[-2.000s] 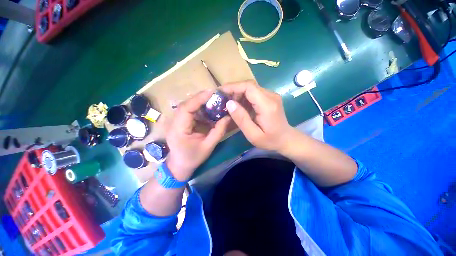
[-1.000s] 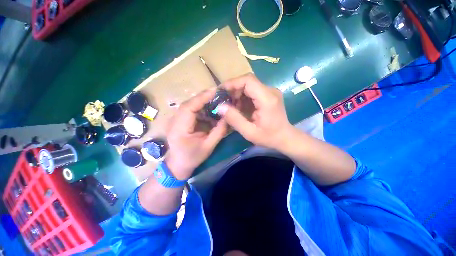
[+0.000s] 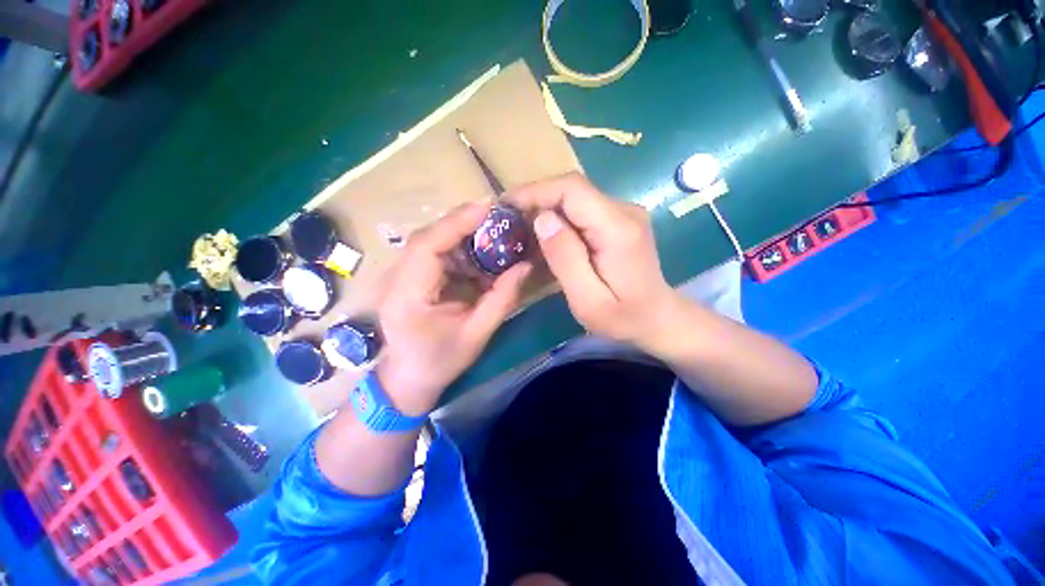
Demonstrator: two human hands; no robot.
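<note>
A small round smartwatch (image 3: 499, 242) with a lit black face showing white digits and some red is held above the cardboard sheet (image 3: 426, 172). My left hand (image 3: 441, 315) grips it between the thumb and fingers. My right hand (image 3: 602, 258) is at its right edge, with the fingertips against or very near the rim and the thumb raised off the face. Whether the right fingers grip the watch is hard to tell. Thin tweezers (image 3: 479, 160) lie on the cardboard just beyond my hands.
Several round discs (image 3: 265, 260) lie left, by a crumpled yellowish lump (image 3: 214, 259). Solder spool (image 3: 132, 363), green spool (image 3: 186, 390) and red tray (image 3: 109, 469) are further left. Tape ring (image 3: 595, 40), white puck (image 3: 697, 172) and red power strip (image 3: 809, 238) are right.
The watch face has gone from white digits to a dim view with a cyan patch, then back to digits and red. My right thumb has lifted off the face.
</note>
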